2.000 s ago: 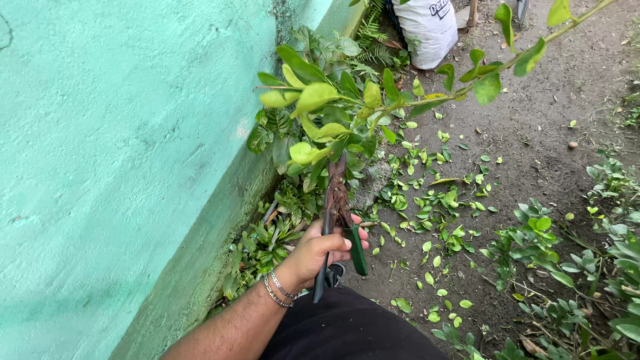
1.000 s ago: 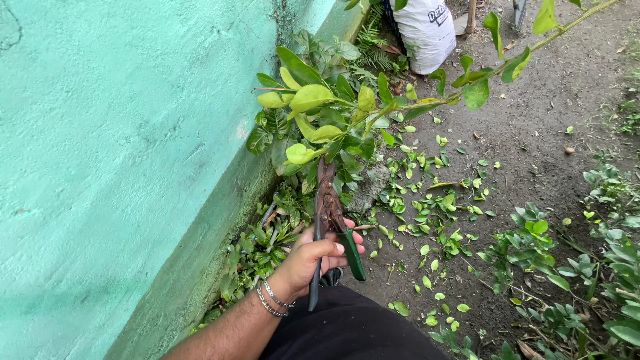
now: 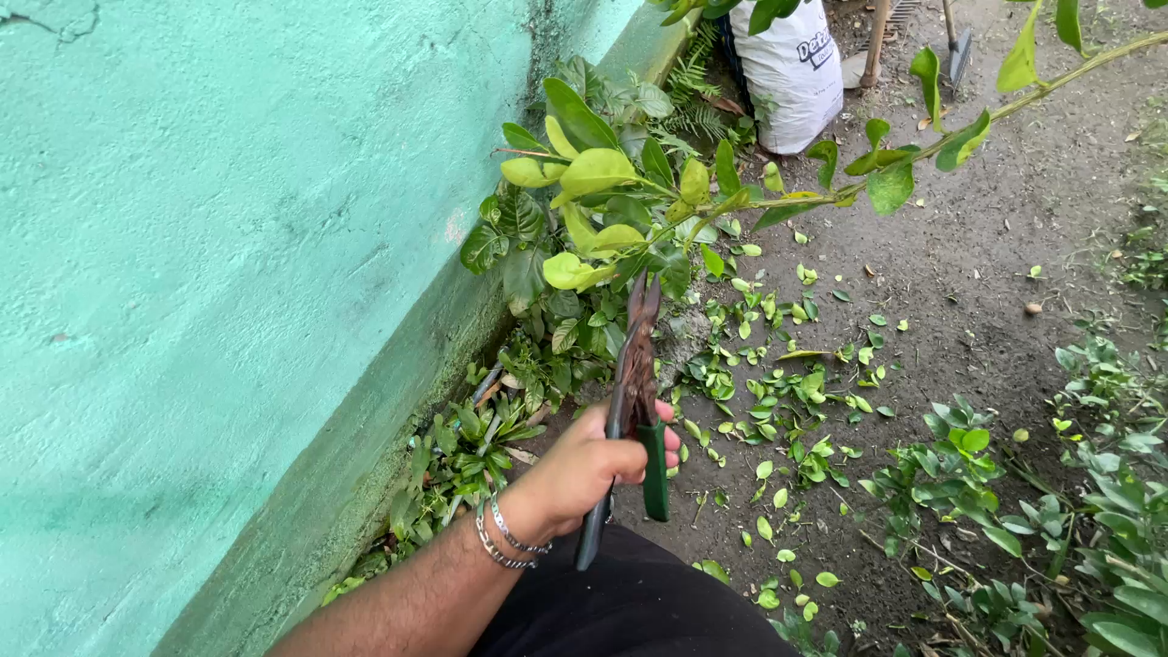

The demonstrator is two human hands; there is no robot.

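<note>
My left hand (image 3: 598, 470), with metal chain bracelets at the wrist, grips rusty pruning shears (image 3: 636, 365) that have one dark handle and one green handle. The shears point up and away, their blades slightly apart at the tip. Just beyond the tip hangs a leafy branch (image 3: 785, 203), which runs from the upper right down to a cluster of yellow-green leaves (image 3: 593, 173). Whether the blades touch a twig is hard to tell. My right hand is outside the view.
A turquoise wall (image 3: 228, 228) rises on the left, with low plants (image 3: 465, 447) at its foot. A white sack (image 3: 789, 82) stands at the back near a rake (image 3: 958, 57). Cut leaves (image 3: 808, 383) lie on the soil; bushes (image 3: 1131, 547) grow at lower right.
Between the frames the shears have tilted a little more upright, then leaned slightly right again. The hold on them is the same, and the branch has barely shifted.
</note>
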